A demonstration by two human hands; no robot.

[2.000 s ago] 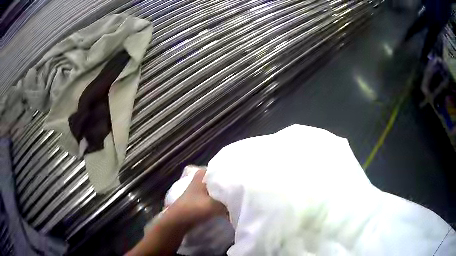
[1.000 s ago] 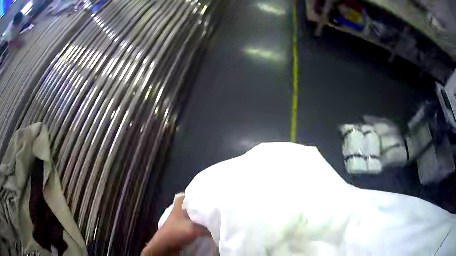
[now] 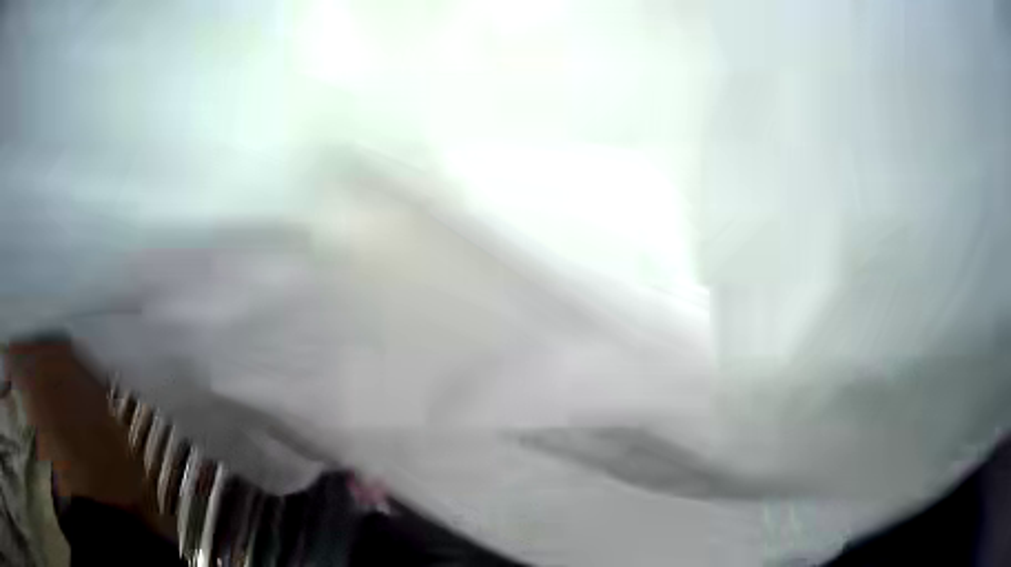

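Note:
White fabric (image 3: 443, 332) fills most of the head view, blurred and very close to the camera, its upper part overexposed. Its lower edge hangs in loose grey-shaded folds. My left hand (image 3: 47, 382) and forearm are at the lower left, reaching up to the fabric's left edge. The hand holds the fabric there; its fingers are hidden behind the cloth. My right hand is not in view.
Shiny metal tubes (image 3: 200, 498) show below the fabric at the lower left. A bit of olive-beige fabric (image 3: 28, 476) lies at the far left edge. Dark areas show along the bottom. The white fabric hides everything else.
The white fabric has risen from the lower part of the view to cover nearly all of it. My left hand has moved up and to the left. The floor and strapped white bundles are now hidden.

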